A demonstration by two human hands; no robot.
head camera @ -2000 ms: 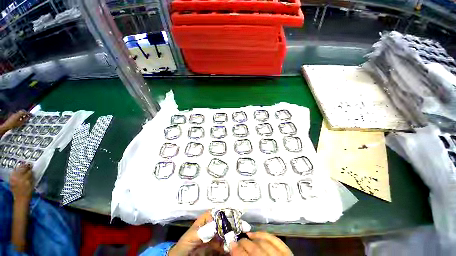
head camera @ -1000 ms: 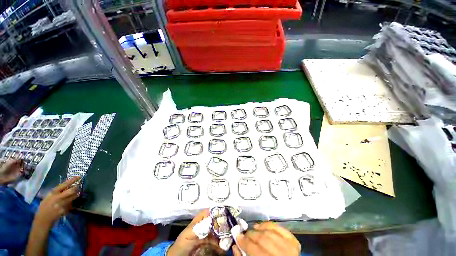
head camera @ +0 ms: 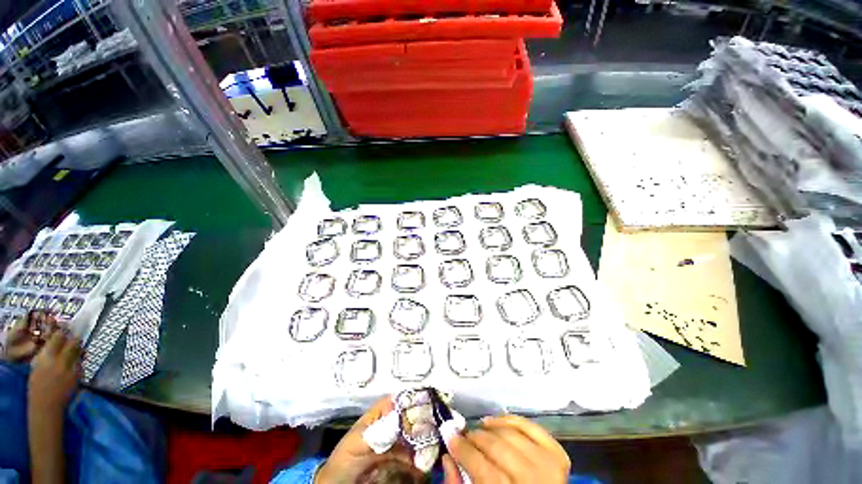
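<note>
My left hand (head camera: 364,446), with white coverings on some fingers, holds a rounded-square frame part (head camera: 418,416) at the near edge of the bench. My right hand (head camera: 510,452) holds a marker (head camera: 441,412) with its dark end against the right side of that frame. The marker's rear part is mostly hidden by my fingers. Behind my hands lies a parts tray with a crinkled white liner (head camera: 269,373) carrying rows of similar frames (head camera: 412,360). The bottom-left spot of the rows holds no frame.
Metal post (head camera: 213,123) behind the tray's left side; red crates (head camera: 430,90) behind. Tan card (head camera: 676,288), speckled white board (head camera: 671,175) and stacked trays (head camera: 766,132) at right. Perforated strips (head camera: 146,317) and another tray (head camera: 71,265) at left, with another person's hands (head camera: 52,350).
The marker's dark end has moved from the frame's middle to its right side. The neighbour's hand has moved left from the strips, which now lie further left. The view has shifted slightly.
</note>
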